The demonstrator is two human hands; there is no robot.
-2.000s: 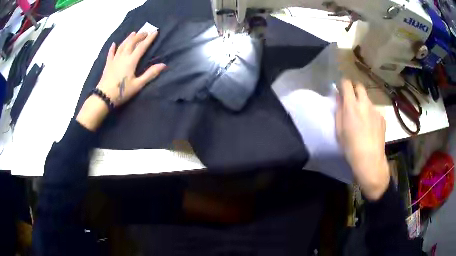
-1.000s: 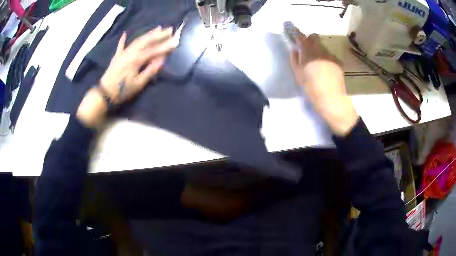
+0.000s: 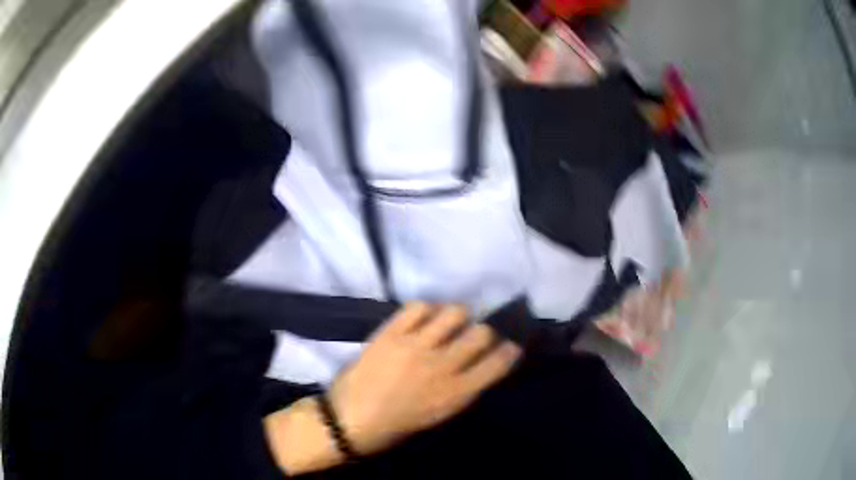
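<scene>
The picture is blurred. Garment panels (image 3: 441, 234), pale white with dark strips and dark edges, lie in a loose heap across the middle. One pale piece at the top has a dark line forming a U-shaped outline. My left hand (image 3: 422, 380), with a black bead bracelet, is at the lower middle. Its fingers are curled together over the dark edge of a garment panel; the thumb is hidden. My right hand is not in view. The needle and machine are out of the picture.
A pale curved table edge (image 3: 103, 103) runs down the left side. Dark cloth (image 3: 577, 159) lies right of the pale panels. Red, pink and other coloured items (image 3: 568, 56) are at the top, beside a grey floor (image 3: 779, 281). Dark clothing fills the lower left.
The view has swung away from the machine to the pale and dark panels beside the floor. My left hand has left the cloth on the table and is now on these panels. My right hand has gone out of view.
</scene>
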